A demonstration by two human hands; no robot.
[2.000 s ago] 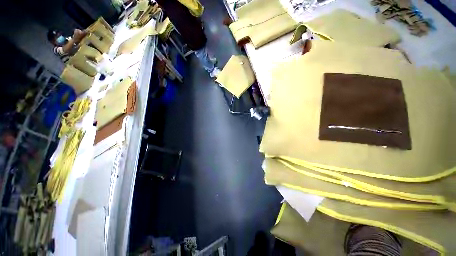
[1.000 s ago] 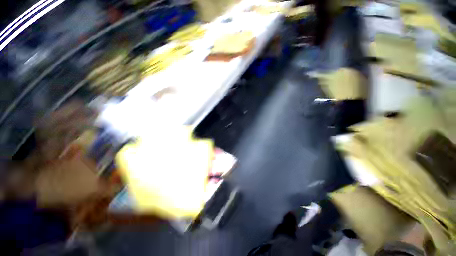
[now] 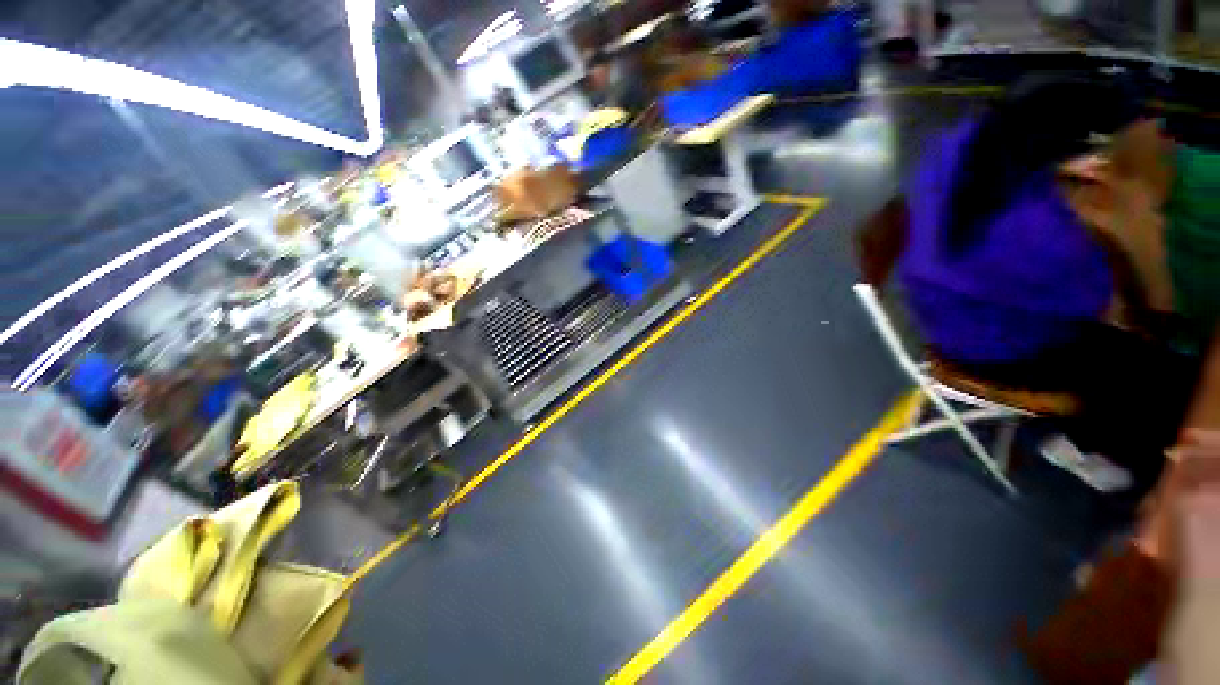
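Note:
Neither of my hands shows in this frame. A soft bundle of folded yellow-beige panels (image 3: 201, 609) lies nearest to me, at the bottom left, cut off by the picture's edge. Its edges are raised and bent over, and a little brown shows at its lower right. What supports it is hidden. The picture is blurred.
A person in purple (image 3: 997, 254) sits on a white-legged chair at right. Yellow lines (image 3: 763, 549) cross the dark floor. At left stand a white-and-red box (image 3: 67, 455) and cluttered workbenches. A blue bin (image 3: 629, 265) sits beyond; brown material (image 3: 1104, 618) is lower right.
The view has swung away from the white tables and the stack with the dark-brown square. It now shows the walkway, the seated person and the folded bundle at lower left.

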